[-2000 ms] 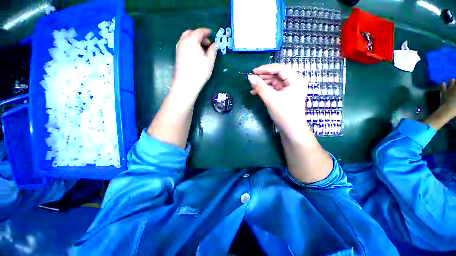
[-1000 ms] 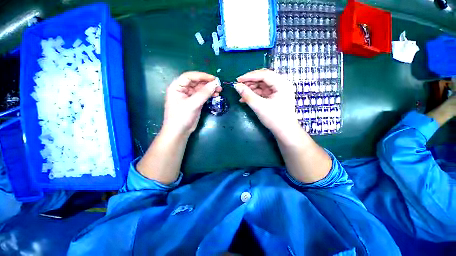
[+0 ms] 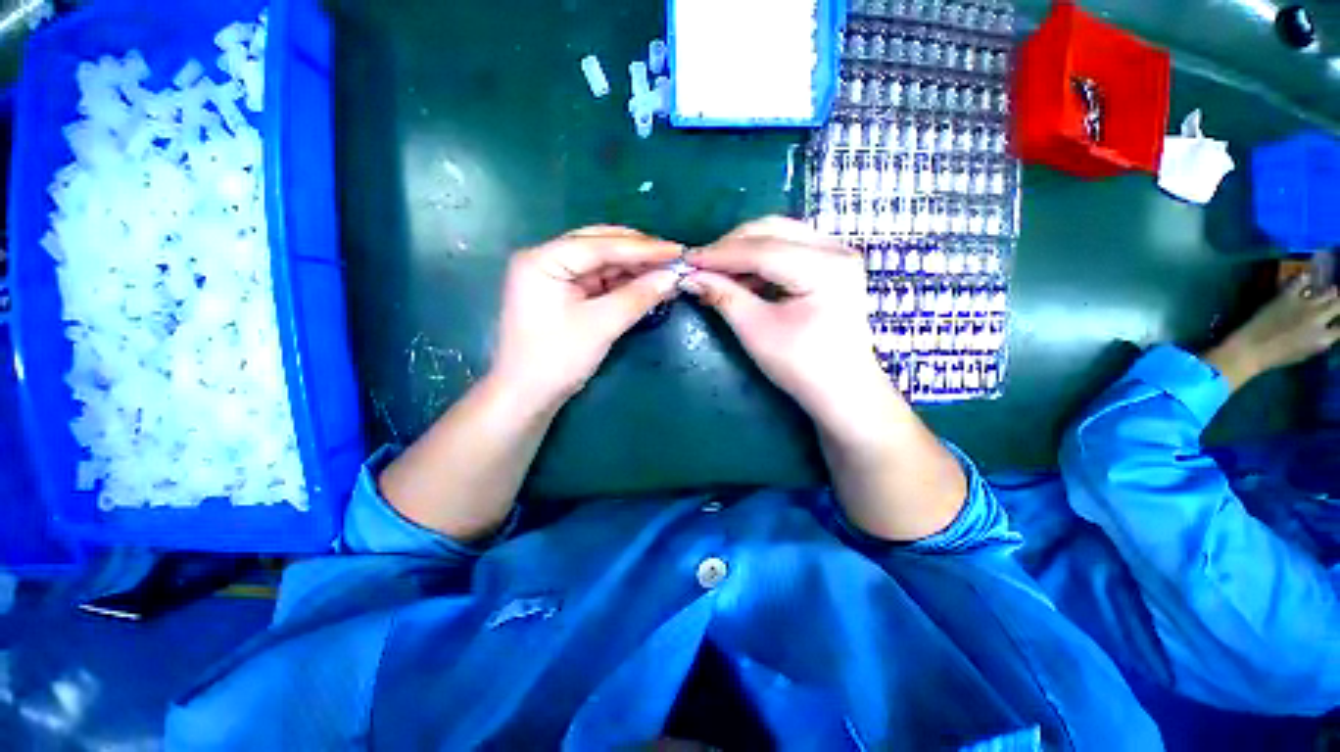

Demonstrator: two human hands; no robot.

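Note:
My left hand (image 3: 576, 309) and my right hand (image 3: 786, 301) meet fingertip to fingertip over the dark green table. They pinch a tiny component (image 3: 683, 269) between them, mostly hidden by the fingers and too small to make out. The round black unit (image 3: 657, 312) lies on the table just under my left fingertips, largely covered by them. A few translucent white pieces (image 3: 642, 100) lie beyond my hands, beside the small blue bin (image 3: 753, 124) full of bright white parts.
A large blue bin (image 3: 313, 279) heaped with translucent white pieces stands at left. A clear blister tray (image 3: 941, 235) lies right of my hands. Beyond it are a red bin (image 3: 1040, 110), a crumpled white item (image 3: 1193, 165) and another blue bin (image 3: 1299, 191). A neighbouring worker's arm (image 3: 1176, 441) is at right.
My left hand has come back from near the loose white pieces. My two hands, a small gap apart a second ago, now touch at the fingertips and cover most of the black unit.

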